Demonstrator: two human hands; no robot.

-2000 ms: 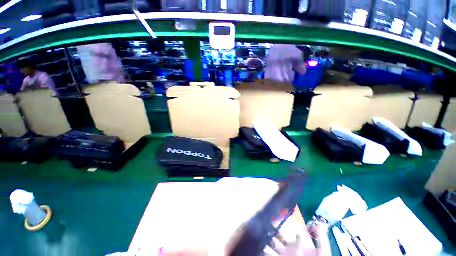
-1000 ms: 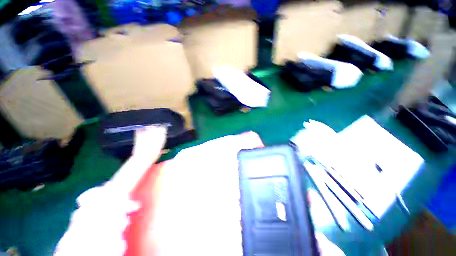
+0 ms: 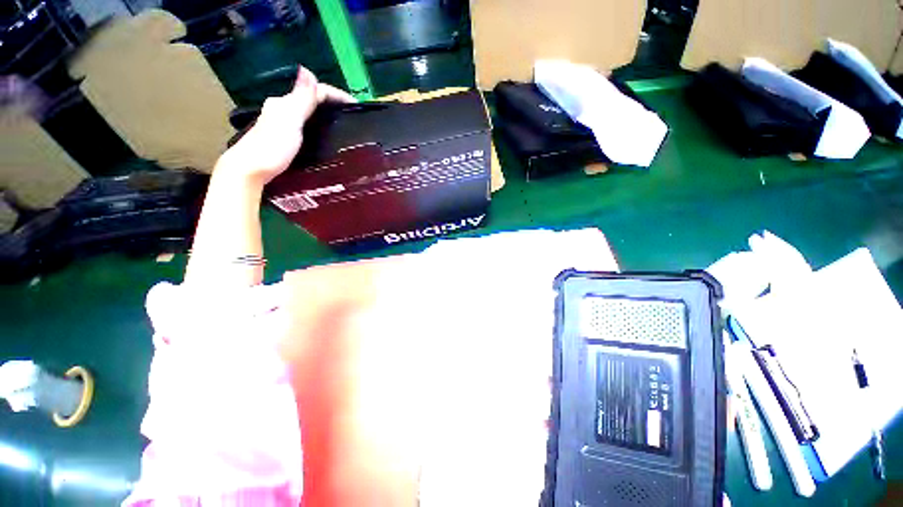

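Observation:
My left hand point(image 3: 272, 134) grips the upper left edge of a black retail box point(image 3: 396, 173), which is tilted up with its ArtiDiag print upside down. The thumb and fingertips are partly hidden at the edge. A black scanner point(image 3: 639, 386) stands over the white sheets point(image 3: 475, 347) at the right of the red mat point(image 3: 332, 416), its back with the rating label towards me and its lower end cut off. Only a sliver of my right hand point(image 3: 727, 501) shows at the scanner's lower right edge; its fingers are hidden.
Open boxes with tall brown lids point(image 3: 158, 89) line the back; those at right hold black cases and white inserts point(image 3: 604, 114). A crumpled white cloth point(image 3: 757, 265), pale strips point(image 3: 772, 416) and a paper point(image 3: 842, 327) with small dark items lie at right. A yellowish ring point(image 3: 81, 396) lies at left.
My left hand has moved from the black case to the box's edge, and the box is now tilted up. The scanner has shifted right in the picture as the view turned left.

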